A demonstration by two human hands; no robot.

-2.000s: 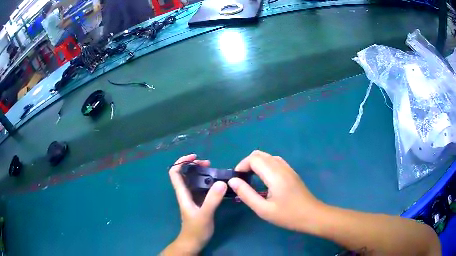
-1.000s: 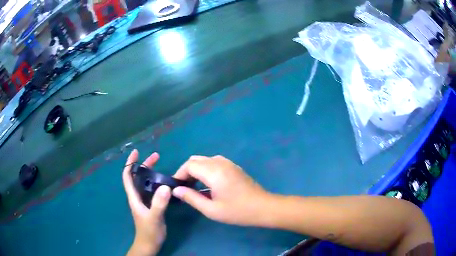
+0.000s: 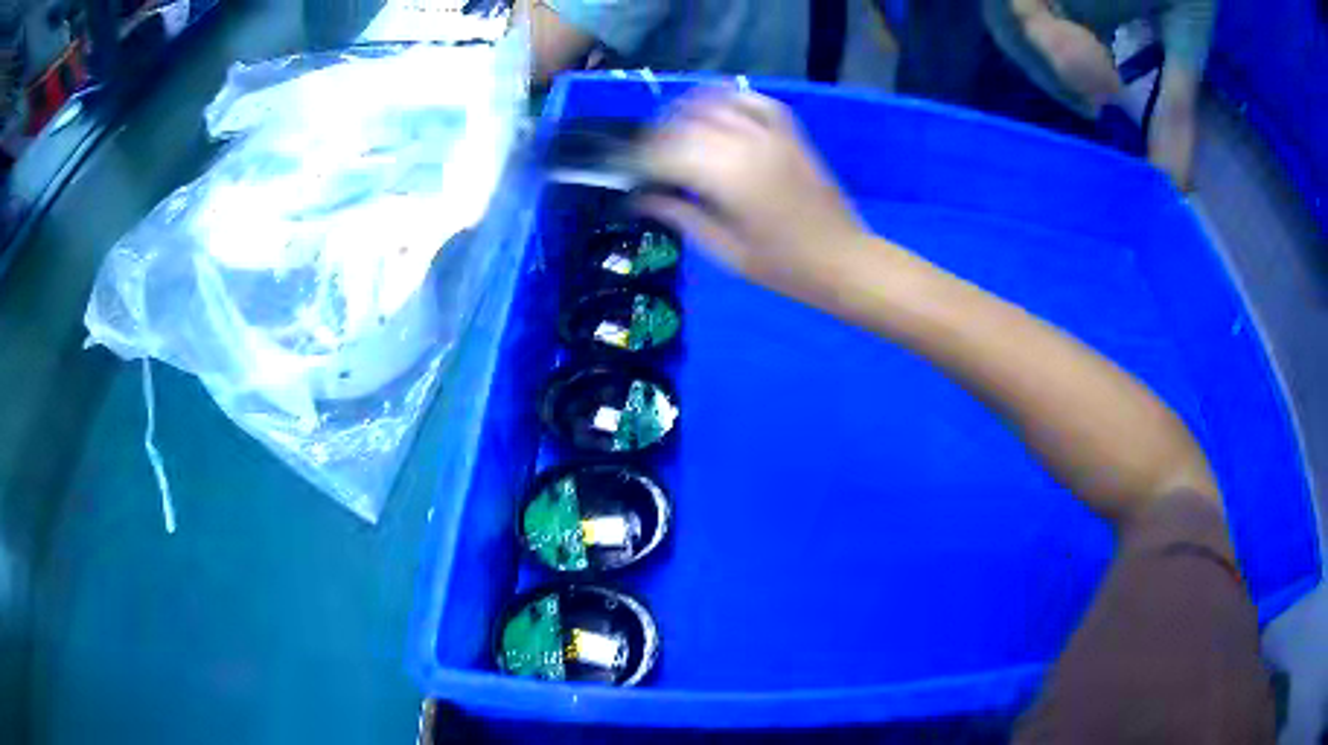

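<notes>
My right hand (image 3: 743,175) is blurred over the far left corner of the blue bin (image 3: 947,684). It holds a dark, blurred unit (image 3: 590,154) at its fingertips, above the end of the row. Several round black units (image 3: 594,521) with green boards and white patches lie in a row along the bin's left wall, open sides up. My left hand is not in view.
A clear plastic bag of white parts (image 3: 313,248) lies on the teal bench top (image 3: 277,611), left of the bin, with a strip dangling. People's arms (image 3: 1070,58) show beyond the bin's far wall.
The view has swung right to the blue bin. My right hand has moved from the bench to the bin with a dark unit. My left hand has left the view.
</notes>
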